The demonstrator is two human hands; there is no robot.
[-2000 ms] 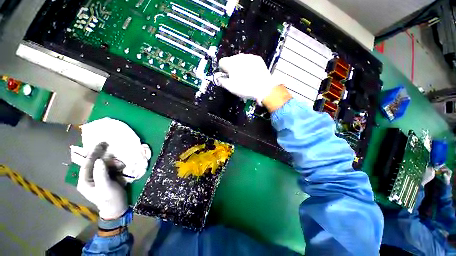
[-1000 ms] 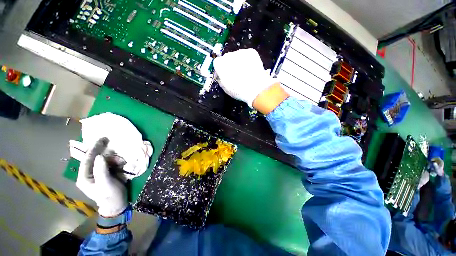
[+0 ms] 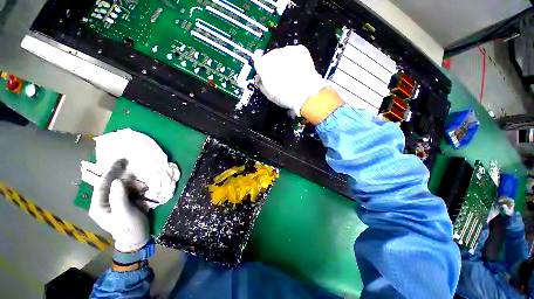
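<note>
A green circuit board (image 3: 170, 35) with long white strips lies in a long black carrier frame (image 3: 193, 111). My right hand (image 3: 290, 76), in a white glove, is closed in a fist over the board's right edge, by a white smeared strip (image 3: 245, 79); its fingertips and anything in them are hidden. My left hand (image 3: 122, 213), gloved with darkened fingertips, rests half curled at a crumpled white cloth (image 3: 137, 157); a thin dark piece shows by its fingers, and its hold is unclear. A white-speckled black plate (image 3: 202, 216) bears a yellow clump (image 3: 243, 185).
The frame's right part holds a pale ribbed block (image 3: 360, 73) and orange-brown coils (image 3: 395, 108). A blue bin (image 3: 461, 127) with small pieces stands at the right on the green mat. Beyond it are another board (image 3: 473, 207) and a person's gloved hand and blue sleeve (image 3: 515, 233).
My right hand has moved slightly along the board's edge and turned a little, still closed. My left hand has barely moved at the cloth. The other person's hand has shifted.
</note>
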